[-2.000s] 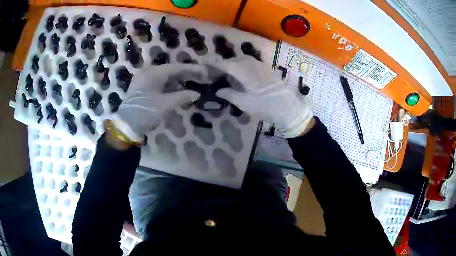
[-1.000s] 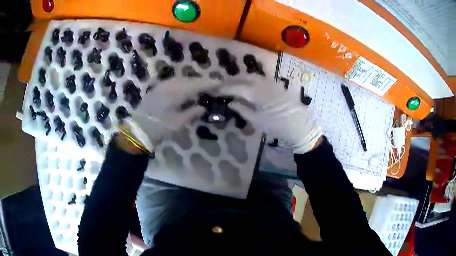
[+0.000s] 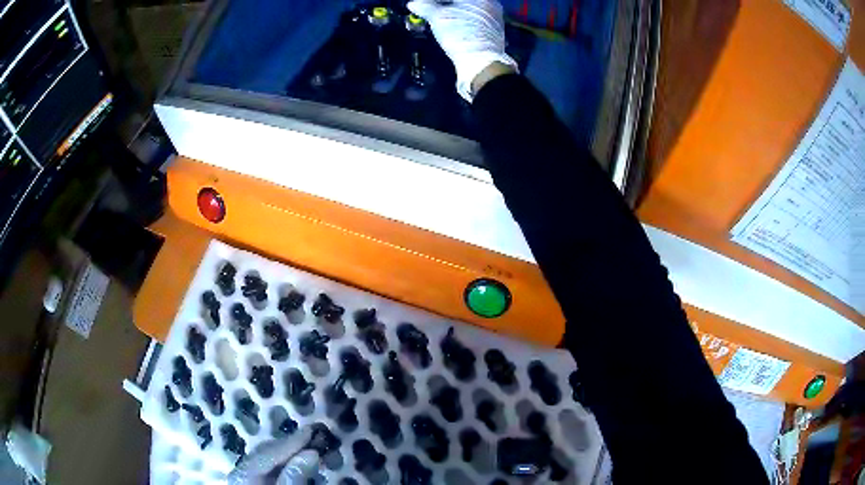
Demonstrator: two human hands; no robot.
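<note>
My right hand (image 3: 465, 38), in a white glove, reaches into the open orange test box. Its fingertips are at the right yellow tip on the black fixture (image 3: 381, 57); whether they hold anything cannot be told. A second yellow tip (image 3: 380, 14) shows to the left. My left hand (image 3: 285, 459), gloved and cut off by the bottom edge, is low over the white foam tray (image 3: 226, 358). Its fingertips are beside a black earphone (image 3: 324, 440); a grip cannot be made out. A blocky black holder (image 3: 524, 457) lies at the tray's lower right. Black earphones fill most visible pockets.
The box front carries a red button (image 3: 211, 205) and a green button (image 3: 488, 297). An orange lid with a paper sheet (image 3: 816, 189) stands at the right. A monitor (image 3: 47, 104) is at the upper left, with cardboard (image 3: 85, 369) below it. My right sleeve crosses the box front.
The view has shifted to the open box. My hands, earlier together at the black holder over the tray, are apart: right inside the box, left low over the tray. The holder lies released.
</note>
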